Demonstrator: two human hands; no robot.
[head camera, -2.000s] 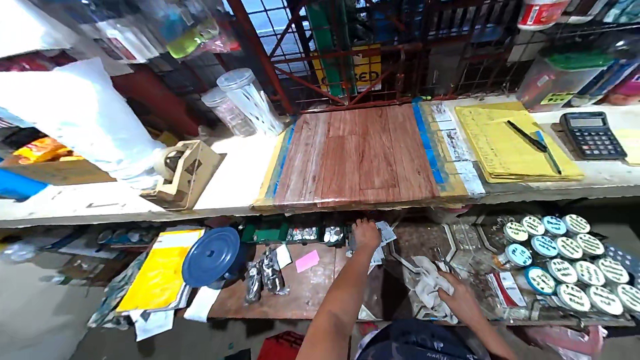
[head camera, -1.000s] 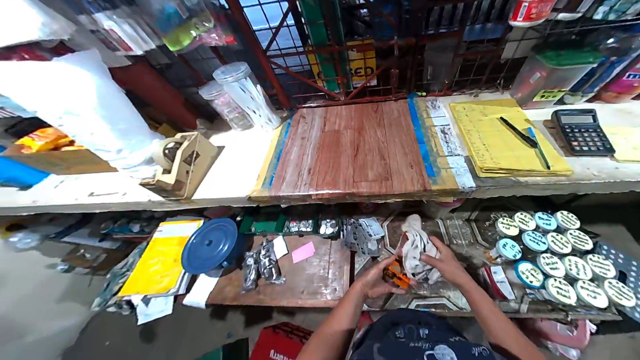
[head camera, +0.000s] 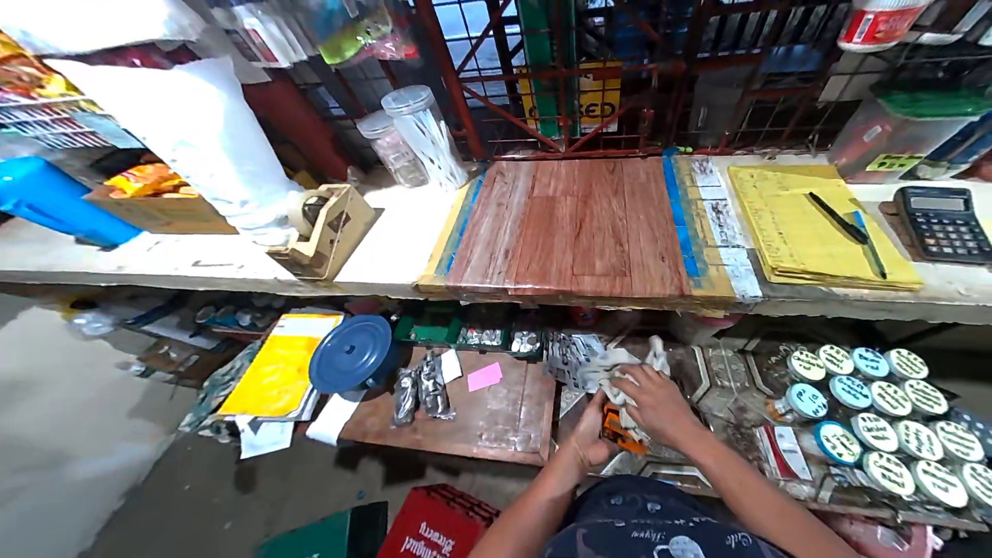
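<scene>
Over the lower tiled shelf, my left hand (head camera: 590, 434) grips a small orange and black object (head camera: 621, 430) whose kind I cannot make out. My right hand (head camera: 657, 399) holds a crumpled whitish cloth (head camera: 616, 372) against that object's upper end. Part of the object lies hidden under the cloth and fingers. Just beyond the hands, partly covered by the cloth, are printed blister packs or sheets (head camera: 570, 358). Left of my hands is a brown wooden board (head camera: 496, 418) bearing a pink paper slip (head camera: 484, 377) and dark items in clear plastic (head camera: 418, 387).
Many round-lidded jars (head camera: 880, 430) crowd the right side. A blue lidded tub (head camera: 350, 354) stands left, beside a yellow envelope (head camera: 280, 364). The upper counter's edge (head camera: 566, 298) runs above the hands and holds a tape dispenser (head camera: 333, 232), yellow pad (head camera: 806, 225) and calculator (head camera: 942, 225). A red crate (head camera: 438, 523) sits below.
Two seconds ago my left hand reached to the back of the lower shelf, apart from the right; now both meet at the orange object. The cloth has stayed with my right hand.
</scene>
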